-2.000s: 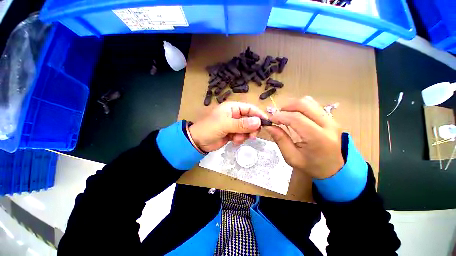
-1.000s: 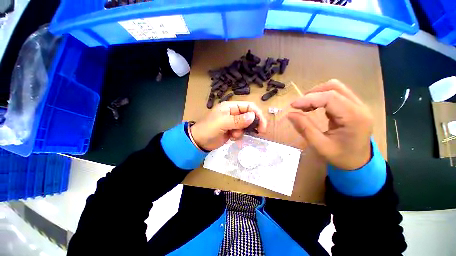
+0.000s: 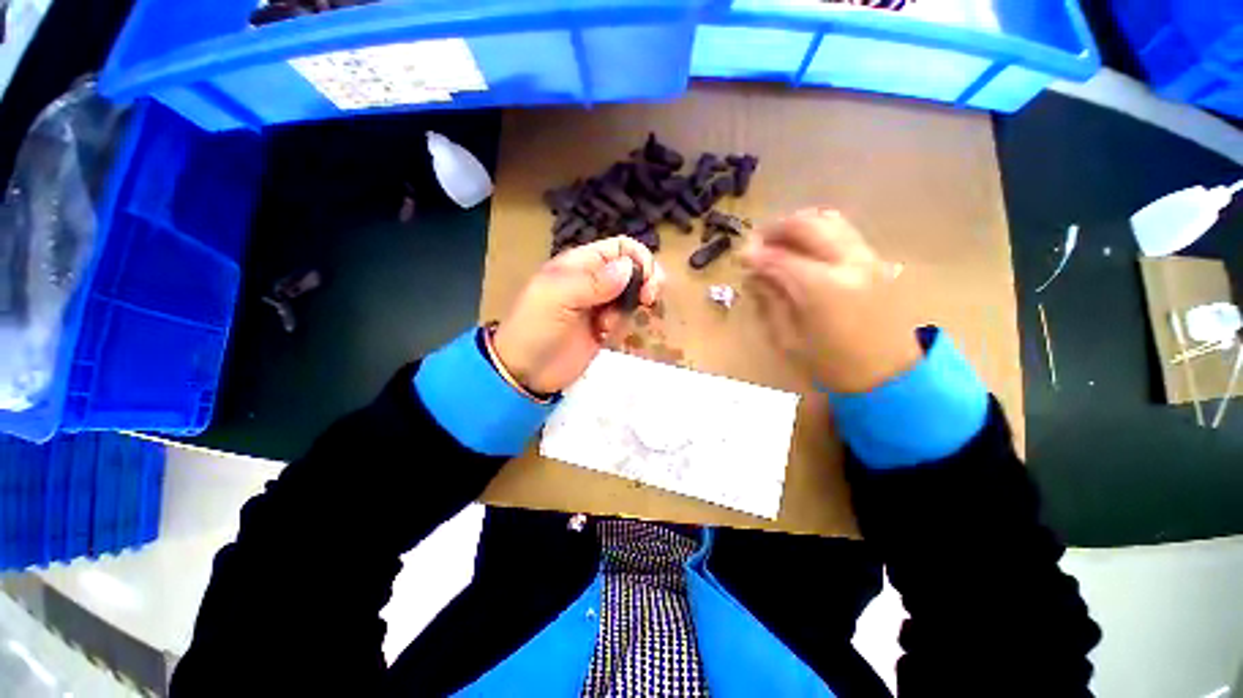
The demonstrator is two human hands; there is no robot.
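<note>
My left hand [image 3: 573, 311] is closed around a small dark moulded part [image 3: 631, 289], held above the cardboard sheet. My right hand [image 3: 818, 293] is blurred, to the right of the pile, with its fingers bent together; whether it holds anything cannot be made out. The pile of dark parts [image 3: 634, 198] lies beyond my hands. A white tuft [image 3: 721, 293] lies on the cardboard between my hands. The white paper sheet [image 3: 729, 450], with grey specks and a faint round white pad [image 3: 660, 428], lies close to me.
Blue bins [image 3: 573, 57] stand along the far edge, and a blue crate with a clear bag [image 3: 164, 259] is at left. A white squeeze bottle [image 3: 459, 172] lies left of the cardboard sheet [image 3: 941, 205]. Another bottle [image 3: 1180, 218] and a small cardboard piece [image 3: 1165, 327] are at right.
My right hand moved away from the part in my left hand, then came back left beside the pile. The stick seen in it earlier cannot be made out now. My left hand keeps hold.
</note>
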